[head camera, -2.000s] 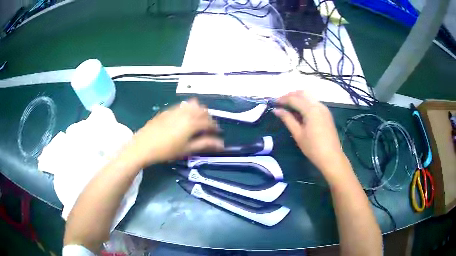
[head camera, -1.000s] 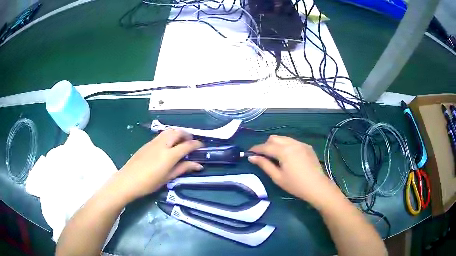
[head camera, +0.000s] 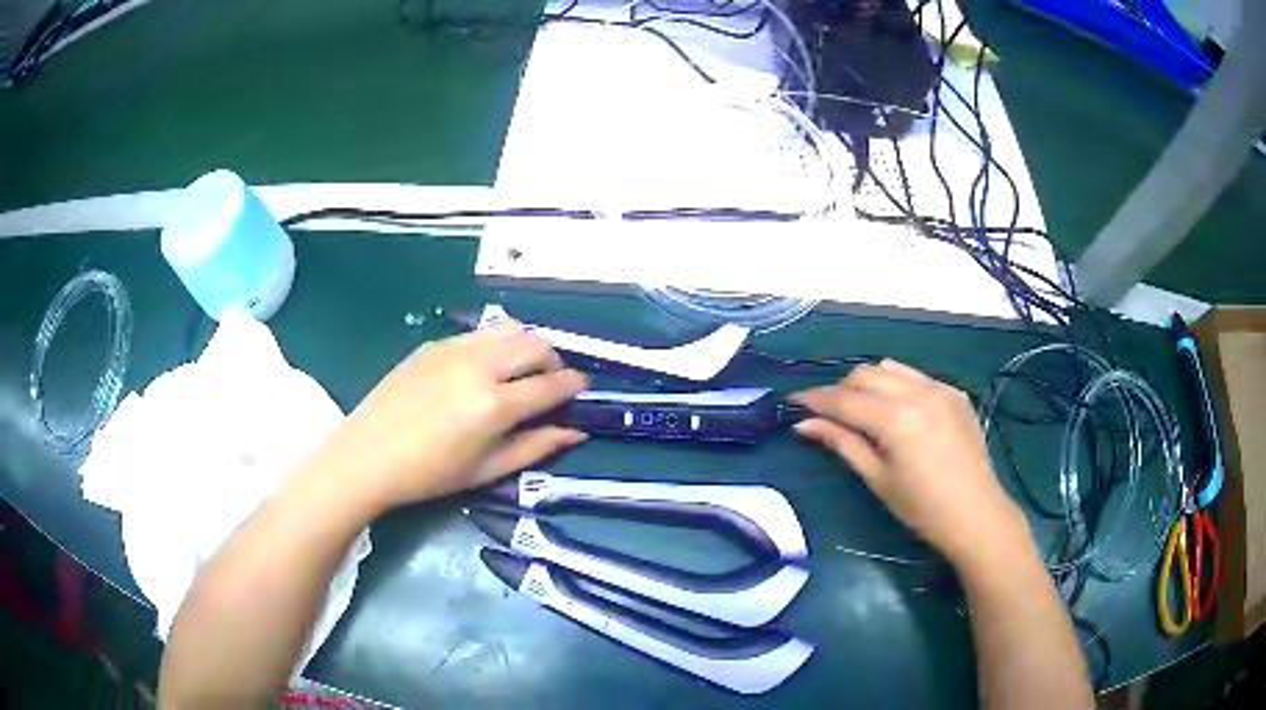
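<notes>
A black 3D printing pen (head camera: 680, 419) with small lit digits lies across the middle. My left hand (head camera: 479, 409) holds its left end between thumb and fingers, hiding the tip. My right hand (head camera: 896, 430) pinches the power lead (head camera: 789, 412) at the pen's right end. Another pen (head camera: 639, 347) lies just behind, a black lead running right from it. Several black-and-white pens lie in front, among them a curved one (head camera: 694, 659) nearest the bench edge.
Left are a light-blue cylinder (head camera: 229, 250), a white cloth (head camera: 208, 444) and coiled clear filament (head camera: 81, 361). Behind is a white board (head camera: 625, 153) with a black box (head camera: 868, 70) and tangled leads. Right are more coils, scissors (head camera: 1188, 569), a blue-edged piece (head camera: 1200, 416) and a cardboard tray (head camera: 1243, 486).
Since two seconds ago, both hands have come from the rear pen to the black pen in front of it. Its digits are now lit. The whole view has shifted.
</notes>
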